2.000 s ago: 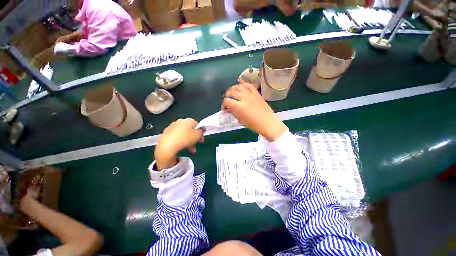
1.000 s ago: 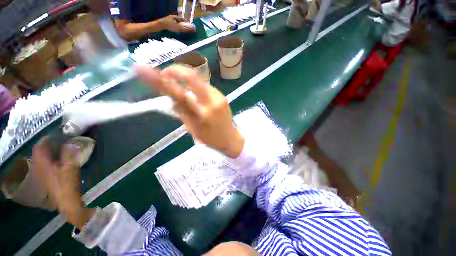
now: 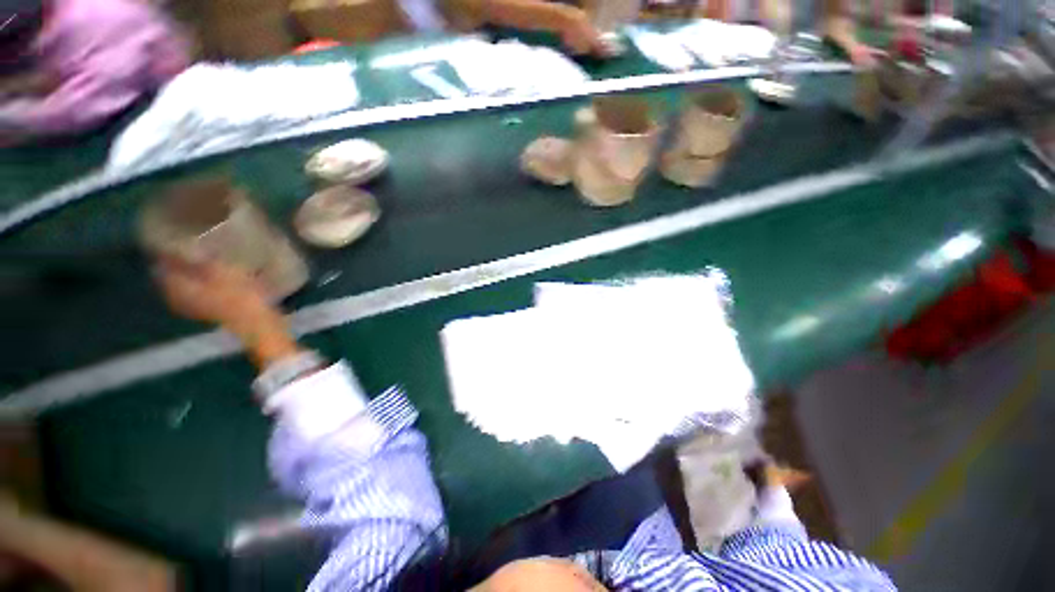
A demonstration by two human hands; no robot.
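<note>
The picture is blurred. My left hand (image 3: 220, 298) is on the lower front of a beige oval housing (image 3: 262, 245) at the left of the belt, its fingers curled against the wall. The housing leans, with its open top up and to the left. My right hand (image 3: 784, 476) is low at the right, past the bench edge, small and partly hidden beside a pale sheet or bag (image 3: 715, 486); its grip is unclear. A fanned stack of white label sheets (image 3: 590, 364) lies on the green bench between my arms.
Two rounded beige base parts (image 3: 337, 217) lie right of the left housing. More beige housings (image 3: 619, 145) stand farther right. A pale rail (image 3: 463, 280) crosses the bench. White pieces (image 3: 249, 102) lie across the line. Other workers' arms show at the back and lower left.
The view has swung back left. The white sheet stretched between my hands is gone from there. My left hand has moved onto the left housing; my right hand has dropped to the lower right.
</note>
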